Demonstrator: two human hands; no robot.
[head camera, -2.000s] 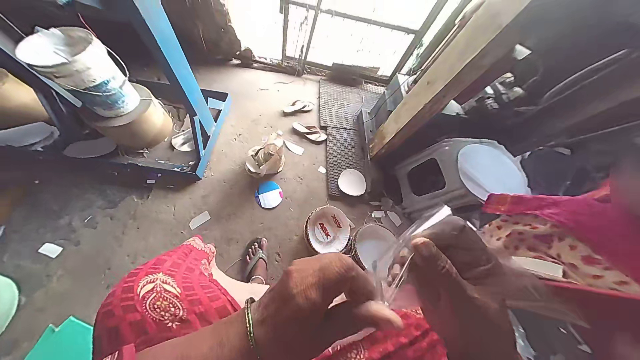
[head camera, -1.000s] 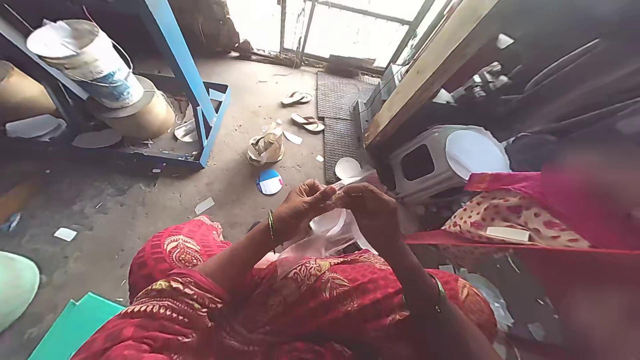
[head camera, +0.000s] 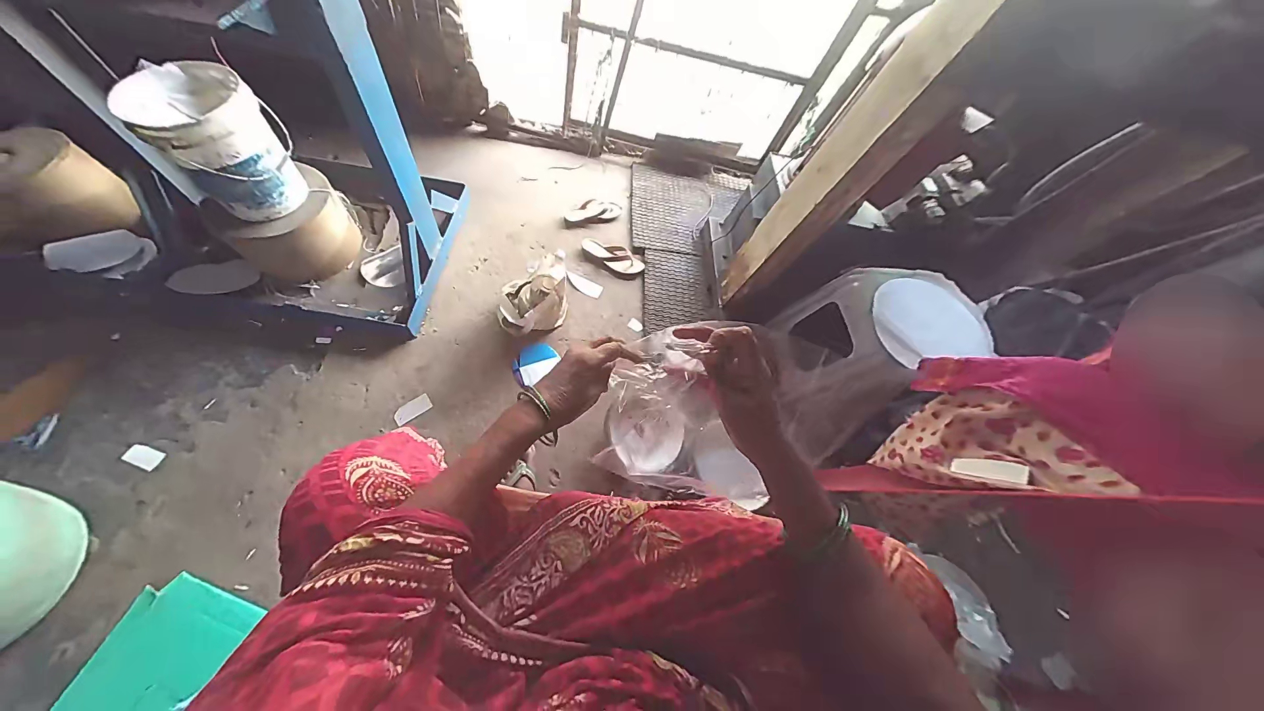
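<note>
A clear plastic bag (head camera: 810, 395) hangs between my hands over my lap, its gathered edge at my fingertips. My left hand (head camera: 583, 375), with bangles at the wrist, pinches the bag's edge on the left. On the right, my right hand (head camera: 736, 365) grips the same edge with bent fingers. Through the film show two round, pale shapes, one a round container (head camera: 647, 430) below my hands; whether they are inside the bag or behind it, I cannot tell. A red patterned cloth (head camera: 612, 592) covers my lap.
Beyond my hands lie sandals (head camera: 612, 257), a crumpled bag (head camera: 533, 301) and a black mat (head camera: 676, 222). A blue metal frame (head camera: 425, 267) with a paint bucket (head camera: 222, 148) stands left. At right are a white disc (head camera: 930, 321) and a person in pink cloth (head camera: 1165, 395).
The plastic, bunched close between my hands before, now hangs spread out below and to the right of them. My hands have moved apart since one second ago.
</note>
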